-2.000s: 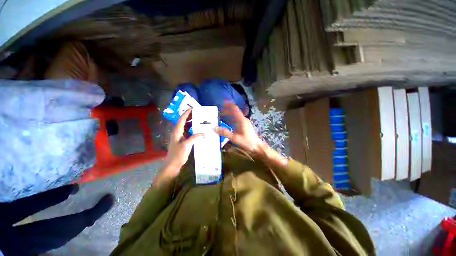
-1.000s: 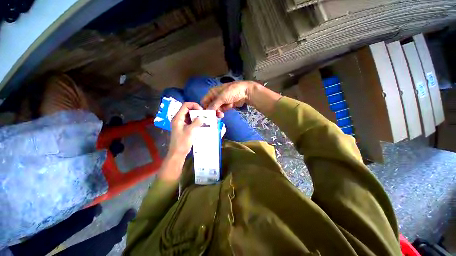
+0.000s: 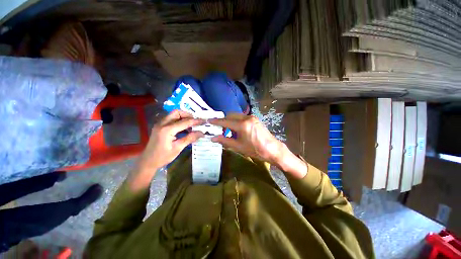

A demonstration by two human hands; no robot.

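A slim retail box (image 3: 206, 161) lies over my lap with its white, printed back up and its far end towards my knees. My left hand (image 3: 169, 137) pinches the far end from the left. My right hand (image 3: 251, 135) pinches the same end from the right, fingertips of both hands nearly meeting. Fanned blue-and-white retail boxes (image 3: 177, 98) rest on my thighs just beyond my left hand. No cable is visible.
An open inner carton (image 3: 316, 136) with a row of blue box edges stands at right, beside closed inner cartons (image 3: 382, 144). Flattened cardboard (image 3: 384, 55) is stacked beyond. A red stool (image 3: 98, 146) and a person's sleeve (image 3: 45, 116) are at left.
My right hand has come back from beyond the box's far end and now grips that end opposite my left hand. The view has turned slightly.
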